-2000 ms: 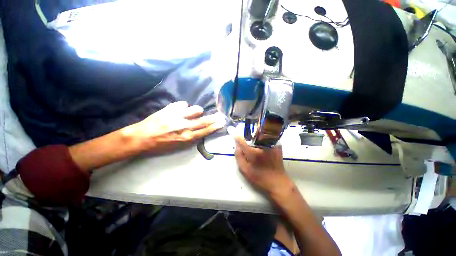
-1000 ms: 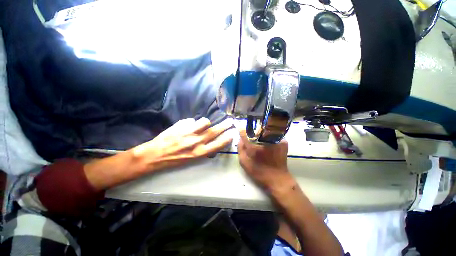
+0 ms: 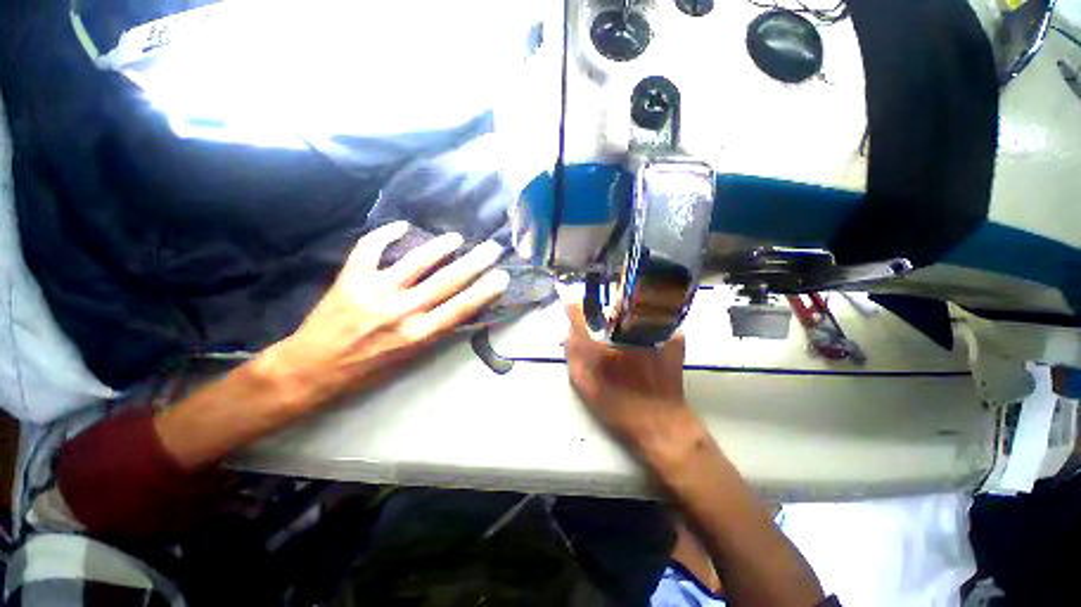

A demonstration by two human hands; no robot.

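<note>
The dark navy garment fabric (image 3: 225, 237) lies left of the needle area, its narrow end running under the sewing machine head (image 3: 759, 131). My left hand (image 3: 397, 302) lies palm down on the fabric with its fingers spread, left of the needle. My right hand (image 3: 628, 379) is just right of the needle, below the shiny metal guard (image 3: 666, 249). Its fingertips are partly hidden by the guard, so I cannot tell whether they grip the fabric. The presser foot and needle are mostly hidden too.
Red-handled snips (image 3: 824, 326) lie right of the needle beside a metal knob (image 3: 759, 318). A black band (image 3: 931, 131) drapes over the machine head. A glaring white padded piece (image 3: 332, 71) lies upper left. White cloth (image 3: 877, 551) is below the table edge.
My left hand has moved back from the needle area, up and left over the fabric, and its fingers have spread. My right hand has stayed nearly in place. The view has shifted slightly.
</note>
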